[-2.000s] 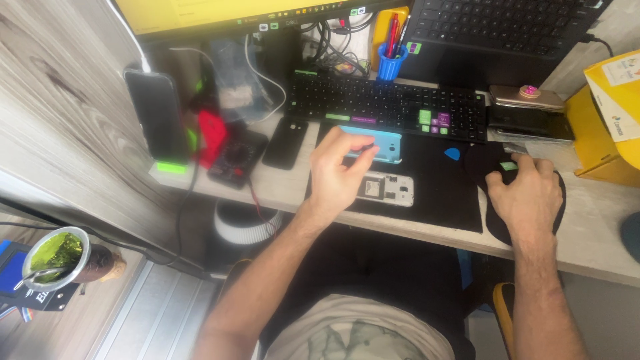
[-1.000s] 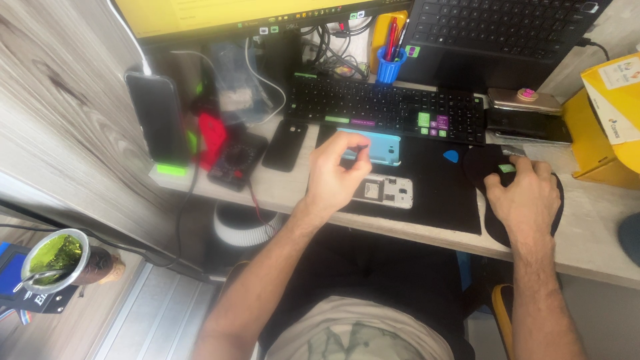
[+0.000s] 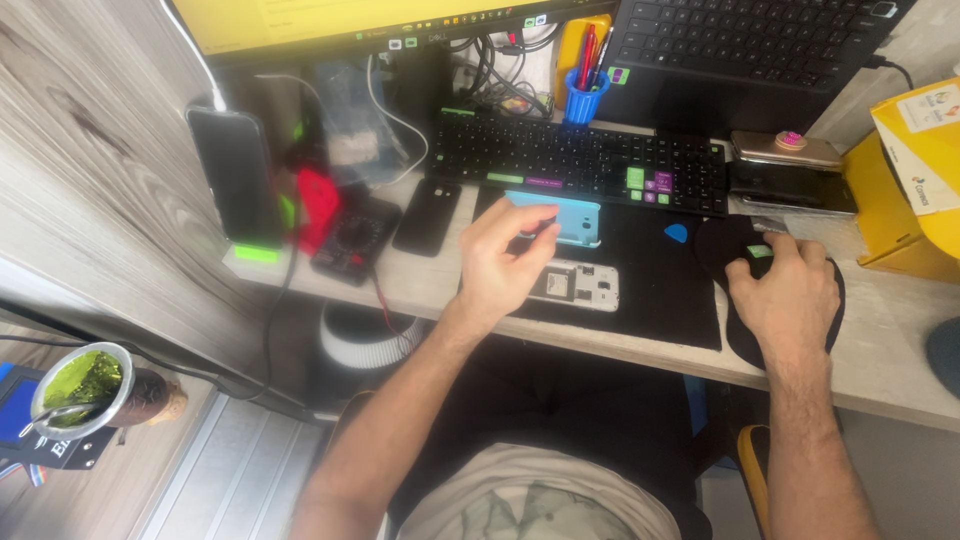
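My left hand (image 3: 506, 259) is raised over the black mat (image 3: 660, 300), thumb and index finger curled toward each other; whether something small is pinched between them cannot be told. Below it lies a smartphone body with its back off (image 3: 592, 285), its inner frame showing, partly hidden by the hand. Behind the fingers is a light blue phone case (image 3: 577, 221). My right hand (image 3: 787, 292) rests on a computer mouse (image 3: 760, 251) with a green sticker, on a black mouse pad (image 3: 739, 322). A blue plastic opening pick (image 3: 676, 233) lies between the hands.
A black keyboard (image 3: 585, 157), a blue pen cup (image 3: 585, 101) and a laptop (image 3: 720, 67) stand behind. Left are a black phone back (image 3: 427, 217), a multimeter (image 3: 356, 236) and a propped phone (image 3: 236, 176). Stacked phones (image 3: 791, 184) and a yellow box (image 3: 907, 180) are right. A mate cup (image 3: 82, 390) stands lower left.
My left hand's thumb and index finger have shifted slightly over the blue case. My right hand has stayed on the mouse.
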